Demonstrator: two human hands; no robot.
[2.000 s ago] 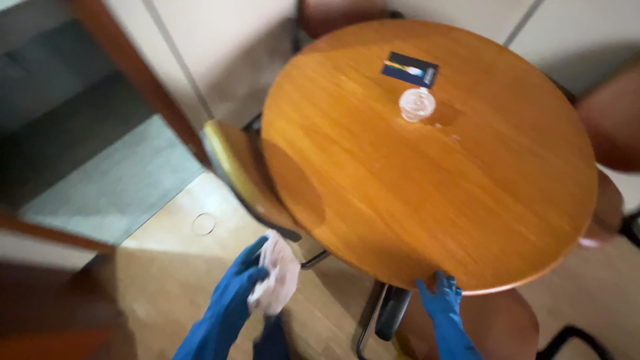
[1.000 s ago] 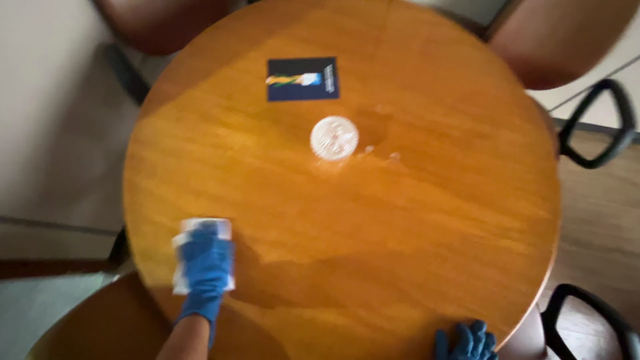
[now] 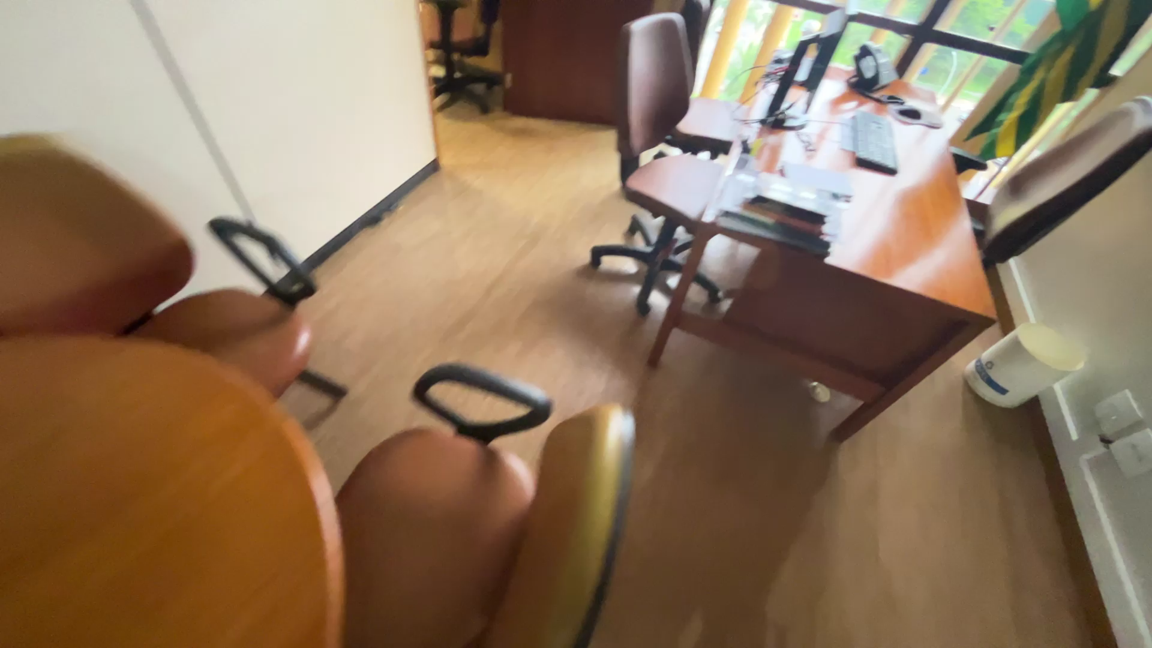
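Note:
Neither my left hand nor my right hand shows in the head view now, so what they hold is hidden. Part of the round wooden table (image 3: 153, 504) fills the lower left. Close against its edge stands a brown office chair (image 3: 432, 531) with a black loop armrest (image 3: 481, 400). A second brown chair (image 3: 81, 234) is at the table's far side. The cloth, the clear plastic cup and the dark card seen earlier are outside this view.
A wooden desk (image 3: 927, 243) holds a keyboard (image 3: 873, 142), a telephone (image 3: 873, 67) and stacked papers (image 3: 792, 193). Brown swivel chairs (image 3: 657, 90) stand beside it. A white bin (image 3: 1021, 364) is by the right wall. Wooden floor (image 3: 720, 504) runs between table and desk.
The view has swung far toward the desk. Both blue-gloved hands, the left on a white cloth on the table a second ago, have left the view.

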